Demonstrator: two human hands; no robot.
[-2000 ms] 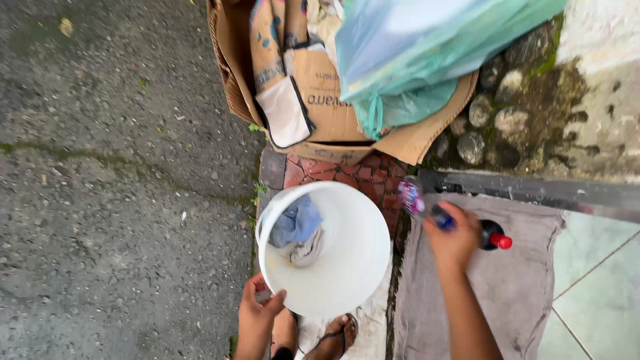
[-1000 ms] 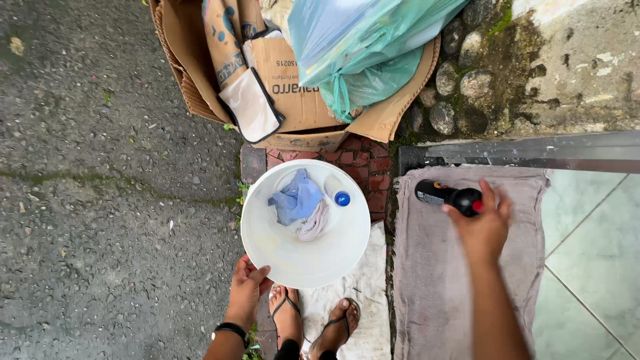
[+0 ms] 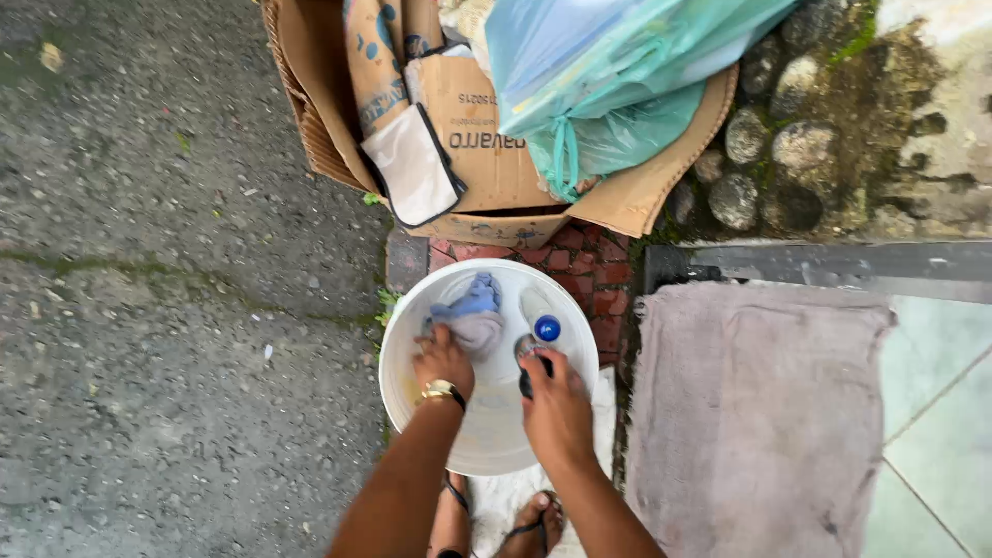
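A white plastic bucket (image 3: 496, 457) stands just in front of my feet. Inside it lie a blue cloth (image 3: 474, 298), a greyish cloth (image 3: 479, 332) against it, and a clear bottle with a blue cap (image 3: 547, 327). My left hand (image 3: 443, 363) reaches into the bucket, its fingers at the lower edge of the greyish cloth; whether they grip it is not clear. My right hand (image 3: 556, 395) is also inside, closed around a dark bottle (image 3: 535, 372) just below the blue cap. The hand covers much of that bottle.
Beyond the bucket, a cardboard box (image 3: 496, 170) holds folded cardboard and a tied green plastic bag (image 3: 620, 101). A greyish cloth mat (image 3: 759, 418) lies on the right by pale tiles (image 3: 938, 403) and a metal door track (image 3: 837, 263). Rounded stones (image 3: 802, 147) border the wall; asphalt (image 3: 186, 387) spreads left.
My right hand has brought the dark bottle from the mat into the bucket. My left hand has moved from the bucket's rim to the cloths inside. The blue-capped bottle remains in the bucket.
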